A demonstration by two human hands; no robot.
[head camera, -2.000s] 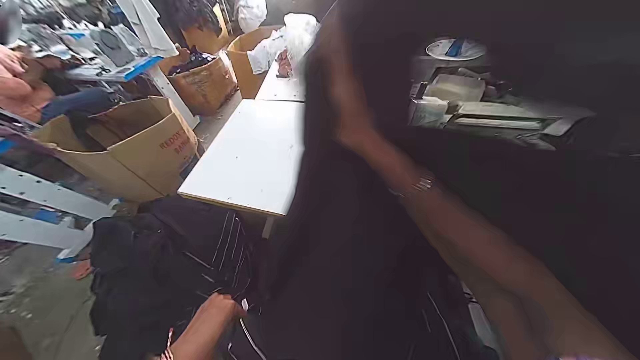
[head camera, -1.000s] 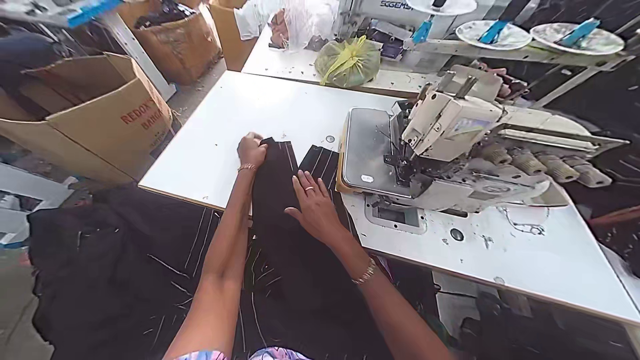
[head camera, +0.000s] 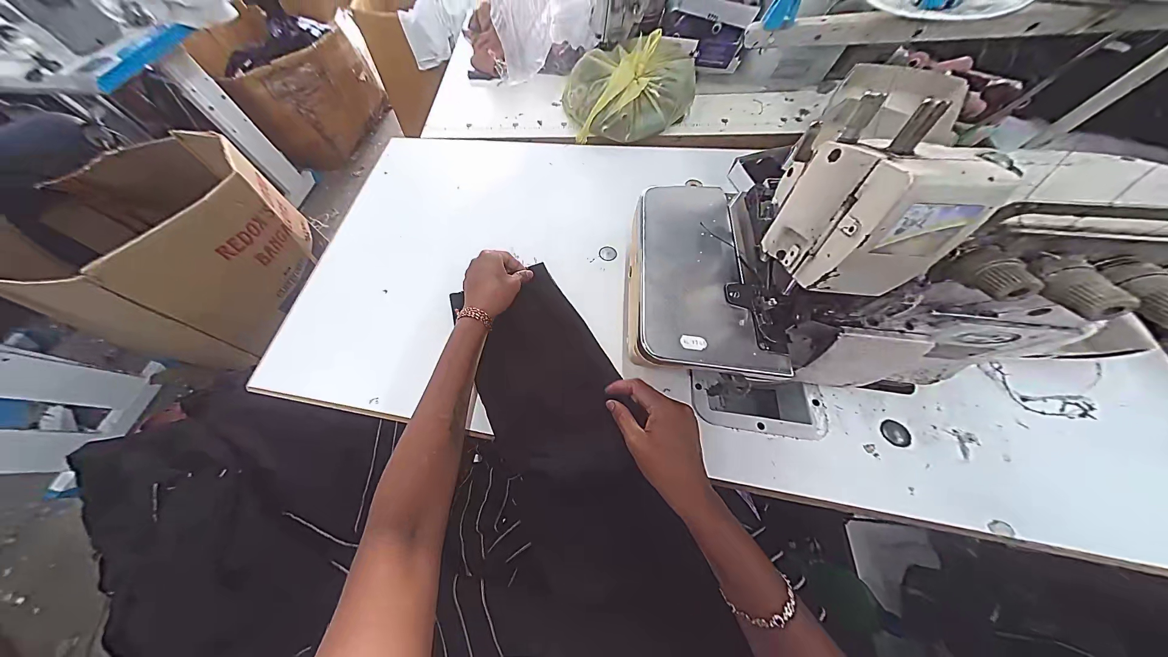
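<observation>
A length of black fabric (head camera: 557,383) lies over the front edge of the white sewing table (head camera: 438,201) and hangs down toward me. My left hand (head camera: 495,281) is closed on its far end, fingers pinching the cloth near the top edge. At the fabric's right edge is my right hand (head camera: 659,436), thumb and forefinger curved at the cloth; whether they pinch it cannot be told. Right of the cloth stands an overlock sewing machine (head camera: 876,210) with a flat metal plate (head camera: 698,278) on its near left side.
More black cloth with pale threads (head camera: 219,520) hangs at the lower left. A cardboard box (head camera: 173,265) stands left of the table, another box (head camera: 301,100) behind it. A tied yellow-green plastic bag (head camera: 631,89) sits on the table behind. Thread cones (head camera: 995,269) are by the machine.
One second ago my right hand lay flat on the cloth beside the machine plate; it is now at the cloth's right edge, closer to me. The separate dark panel end beside the plate no longer shows there.
</observation>
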